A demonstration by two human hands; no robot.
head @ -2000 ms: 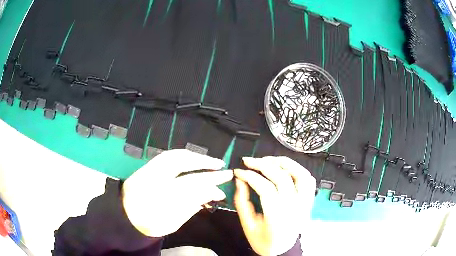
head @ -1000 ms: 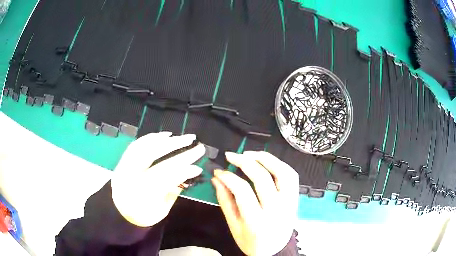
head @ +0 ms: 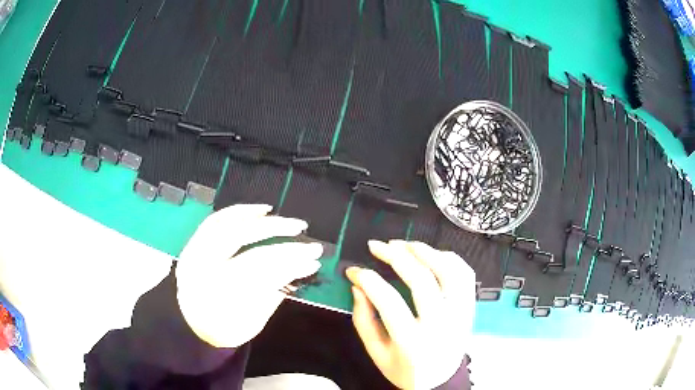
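Black ribbed flat cables [head: 251, 84] lie side by side across the green mat, with small dark connector blocks [head: 171, 192] along their near ends. Thin black clips [head: 221, 137] lie in a stepped line across them. My left hand [head: 236, 278] is over the near cable ends, its fingers bent. Small dark pieces [head: 309, 282] show under its fingertips; whether it grips them is unclear. My right hand [head: 423, 305] is to the right, palm down, its thumb and fingers apart, with nothing visible in them. A strip end lies between the hands, partly blurred.
A round clear dish [head: 485, 167] full of tangled black clips stands on the cables, right of centre. A separate fringed black bundle [head: 659, 68] is at the far right. A blue tray with red items [head: 11, 333] shows at the lower left. The pale table edge [head: 91, 228] is nearest me.
My hands were together at a small dark piece, then parted. My right hand has since shifted right. A strip with a clip across it now lies flatter beside the gap above my hands.
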